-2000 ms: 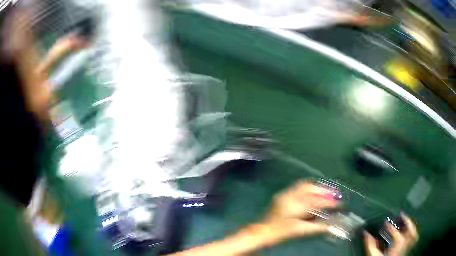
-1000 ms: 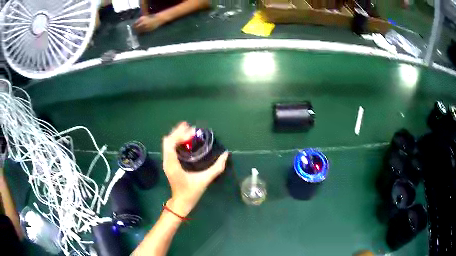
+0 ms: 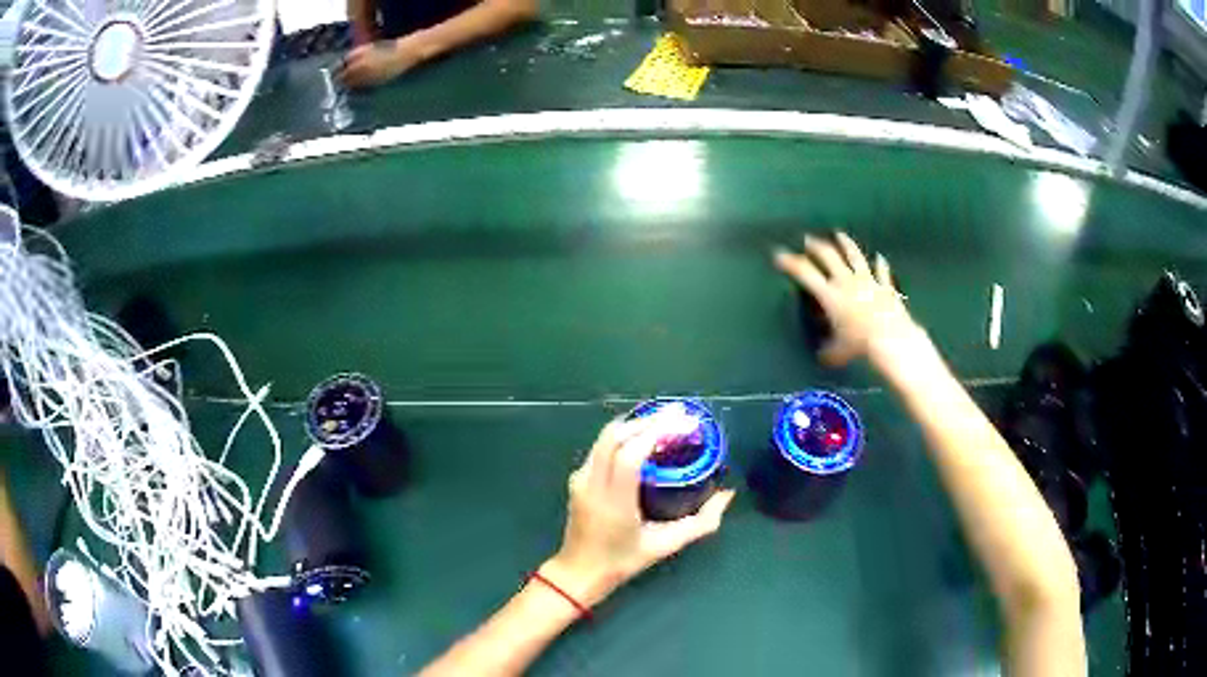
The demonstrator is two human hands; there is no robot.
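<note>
My left hand (image 3: pixel 612 513) grips an upright black cylindrical unit (image 3: pixel 682 496) whose end face shows a blue ring, its fingertips at the face's left edge. A second upright black unit (image 3: pixel 800 492) stands just to its right, with a blue ring and a small red light. My right hand (image 3: pixel 860 307) is farther off, blurred, with fingers and thumb around a dark unit (image 3: pixel 810 318) that the hand mostly covers. The clear bottle does not show.
A tangle of white cables (image 3: pixel 126 450) hangs at the left beside an unlit black unit (image 3: pixel 344 413). Dark units (image 3: pixel 1059 437) cluster at the right. A white strip (image 3: pixel 995 318) lies beyond them. The fan (image 3: pixel 113 53) and a person's hand (image 3: pixel 377 62) are across the rail.
My left hand has moved right with its unit, whose blue ring now shows. My right hand has come in over the lying unit. The white strip sits farther right.
</note>
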